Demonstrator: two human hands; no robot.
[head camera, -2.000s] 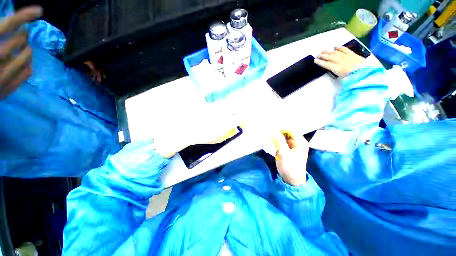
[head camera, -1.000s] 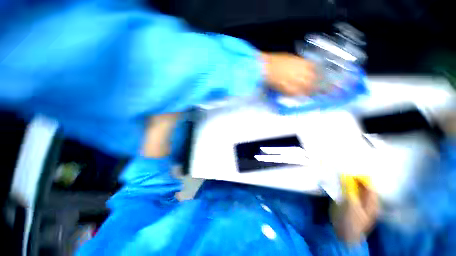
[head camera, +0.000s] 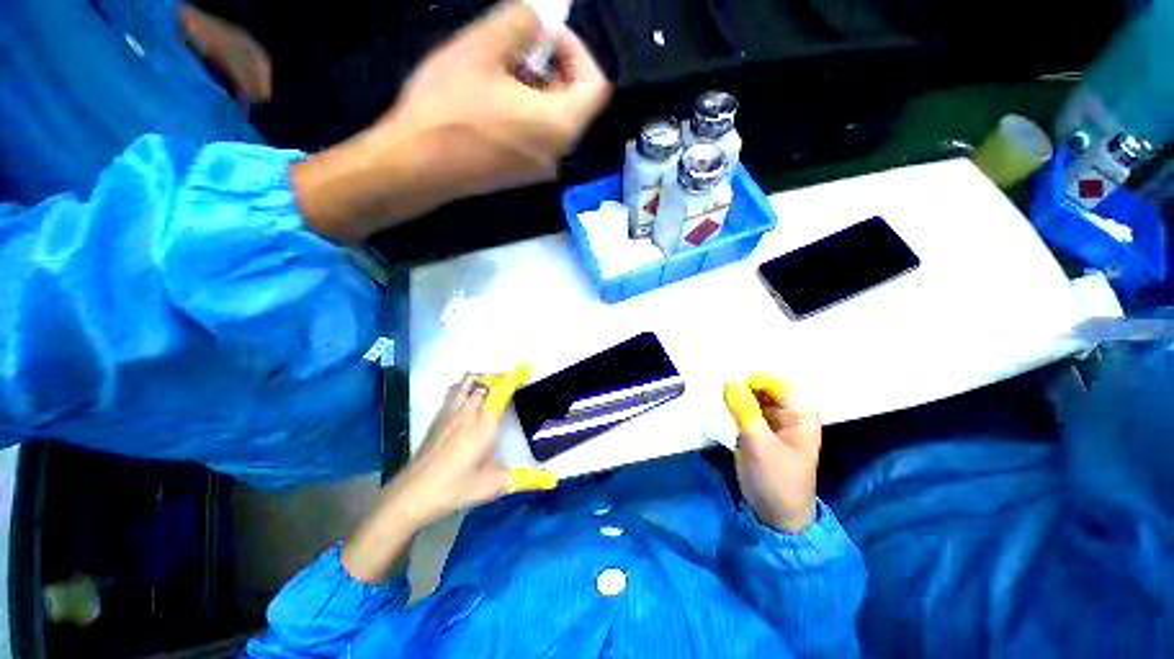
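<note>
A glossy black phone (head camera: 600, 395) with white lamp streaks lies on the white bench top (head camera: 515, 299) in front of me. My left hand (head camera: 464, 451) is at its left end, yellow cots on thumb and finger spread at the phone's left edge. My right hand (head camera: 778, 451) is right of the phone, apart from it, with yellow-cotted fingertips pinched together. A small white wipe (head camera: 721, 422) shows at those fingertips, hard to tell from the white top.
A blue bin (head camera: 676, 267) with several whitish bottles and white wipes stands behind the phone. A second black phone (head camera: 839, 267) lies to the right. Another person's hand (head camera: 476, 116) reaches in from the left, holding something white. A yellow-green roll (head camera: 1013, 148) and another blue bin are far right.
The view has shifted and is sharp again. The neighbour's hand has moved away from the bin, up and left. My left hand now shows at the phone's left end. The right neighbour's hand is gone from the second phone.
</note>
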